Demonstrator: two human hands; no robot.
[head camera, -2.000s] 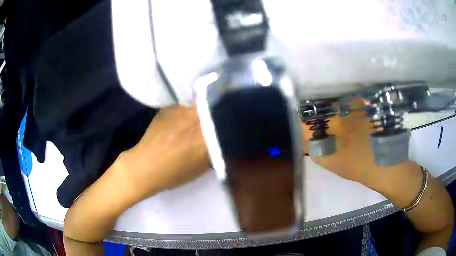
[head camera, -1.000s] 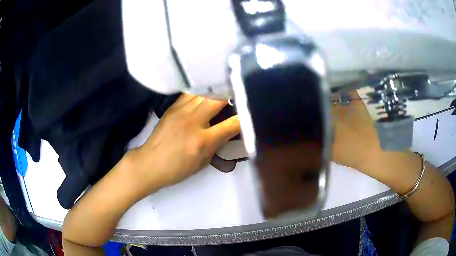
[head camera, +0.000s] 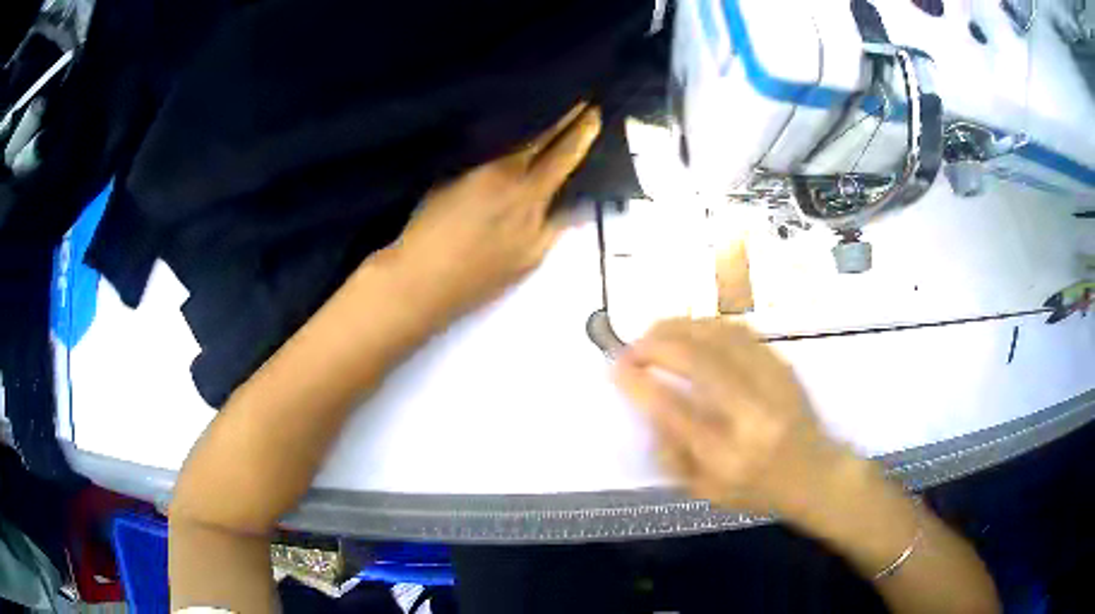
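Observation:
A black garment piece (head camera: 300, 132) lies heaped on the left of the white table, its edge reaching toward the machine. My left hand (head camera: 498, 222) lies on it near that edge, fingers pointing up and right; whether they grip the cloth is unclear. My right hand (head camera: 720, 414) is blurred over the tabletop by the rounded slide cover corner (head camera: 604, 333); I cannot tell whether it holds anything. The white and blue sewing machine head (head camera: 799, 72) is at the upper right, with a chrome guard (head camera: 927, 132) and a lit needle area (head camera: 739, 206).
Thread snips (head camera: 1066, 302) lie on the table at the far right. A measuring tape (head camera: 540, 516) runs along the table's front edge. Blue bins (head camera: 144, 564) are below the table at the lower left. A grey tension knob (head camera: 853, 254) hangs from the machine head.
The view has shifted back from the machine head. My left hand has moved away from the needle area with the black cloth to the left. My right hand has come toward the front, below the machine.

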